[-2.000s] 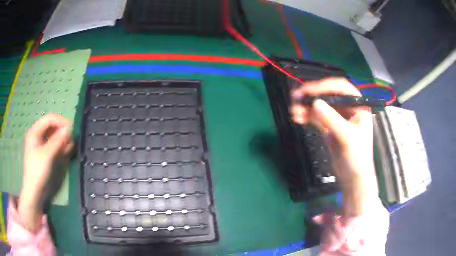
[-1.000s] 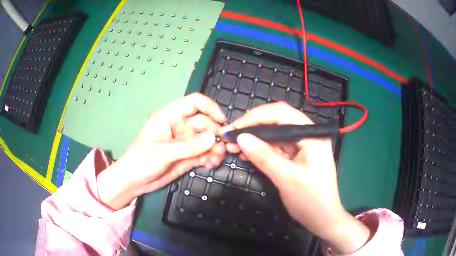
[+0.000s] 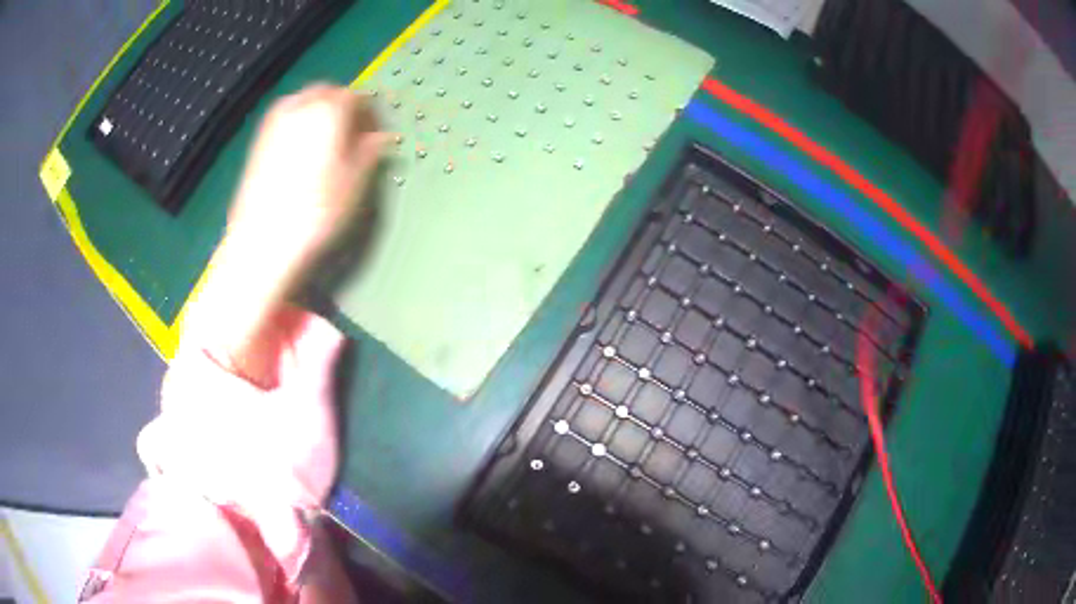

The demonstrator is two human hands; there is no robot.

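My left hand (image 3: 309,177) is blurred and lies over the left edge of the pale green component sheet (image 3: 472,271), fingertips near its rows of small metallic components (image 3: 448,168). Whether the fingers hold a component cannot be seen. My right hand is out of the picture. The black centre blister tray (image 3: 755,319) lies right of the sheet, with small shiny spots across its grid. The pen tool is not in view; a red hose (image 3: 879,437) runs over the tray's right side.
A black left tray (image 3: 195,89) lies beyond yellow tape (image 3: 112,283). A rear tray stack (image 3: 914,106) is at the top right, and the right-hand tray stack (image 3: 1027,496) is cut by the right edge. Red and blue tape (image 3: 826,171) cross behind the centre tray.
The view has turned left. My hands have parted: the left has moved away to the green sheet, and the right with the pen tool has left the picture.
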